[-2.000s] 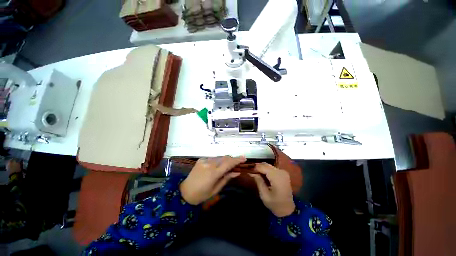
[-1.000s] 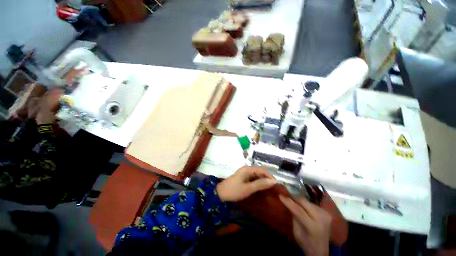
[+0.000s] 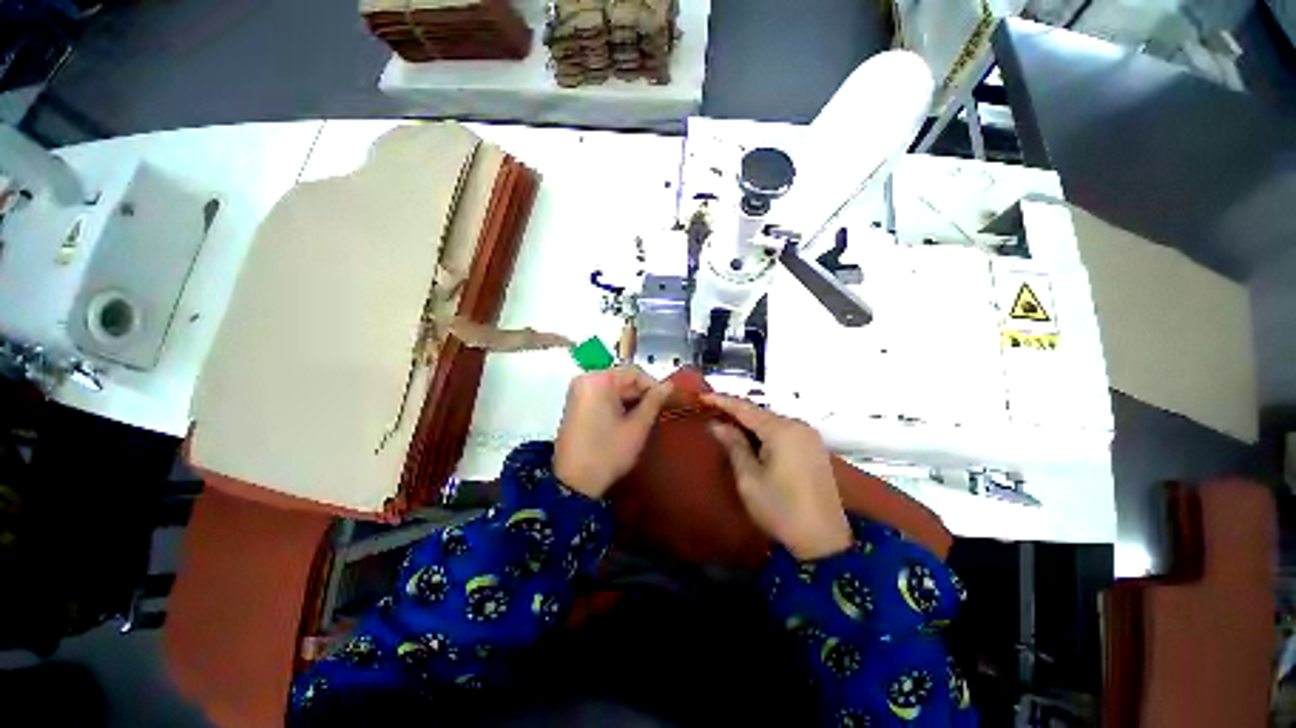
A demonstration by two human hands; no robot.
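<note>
A rust-red cut panel (image 3: 682,484) hangs over the table's front edge, its upper edge at the feed area (image 3: 665,330) of the white sewing machine (image 3: 910,341). My left hand (image 3: 604,427) pinches the panel's edge on the left, just in front of the feed area. My right hand (image 3: 785,477) holds the same edge close by on the right. Both hands are bare, with blue patterned sleeves. The exact spot where the panel meets the needle is hidden or too small to tell.
A tied stack of rust panels (image 3: 476,341) with a beige sheet (image 3: 334,313) on top lies left. A green tag (image 3: 591,354) ends its tie strip. Another machine (image 3: 121,285) stands far left. More rust panels lie lower left (image 3: 242,583) and right (image 3: 1225,597). Brown bundles (image 3: 611,40) lie behind.
Both hands and the panel have moved from the table's front edge up to the machine's feed area. The machine's head parts sit differently over the feed area. The camera view has also shifted.
</note>
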